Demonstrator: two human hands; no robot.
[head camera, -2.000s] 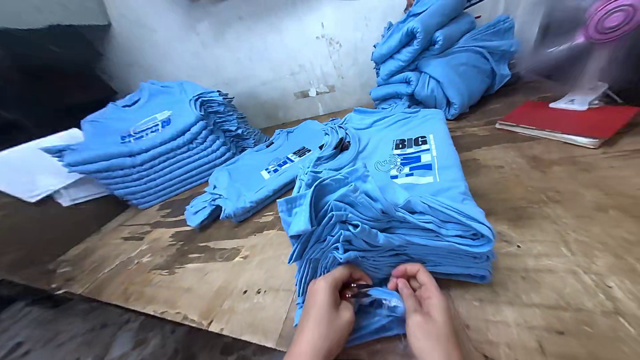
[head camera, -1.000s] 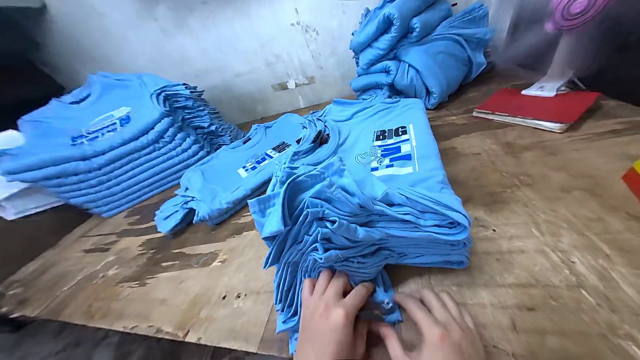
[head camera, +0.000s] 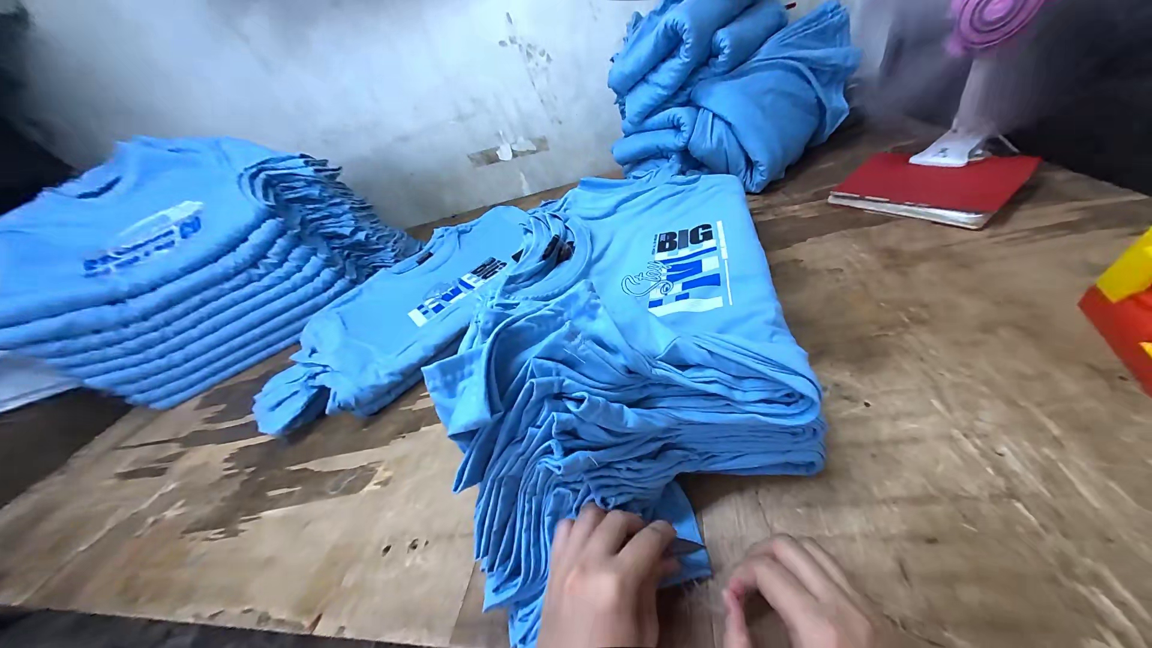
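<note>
A stack of blue printed T-shirts (head camera: 720, 378) lies on the wooden table, its sleeves hanging in layers toward me. My left hand (head camera: 607, 576) rests on the lowest sleeves at the near end, fingers curled over the cloth; whether it grips any is hidden. Just to the right of the sleeve edge is my right hand (head camera: 796, 589), low over the wood, thumb and fingers bent and apart, with no cloth seen in it. Another folded blue T-shirt pile (head camera: 387, 333) lies against the stack's left side.
A taller pile of blue shirts (head camera: 180, 297) stands at the left. Bundled blue garments (head camera: 747, 99) sit by the wall at the back. A red book (head camera: 945, 184) with a pink and white fan (head camera: 967, 108) is back right; a red and yellow object (head camera: 1125, 297) is at the right edge.
Two seconds ago both hands held a sleeve edge together, with a dark small tool at the left fingers. Now my right hand is apart from the cloth, and that tool is not visible.
</note>
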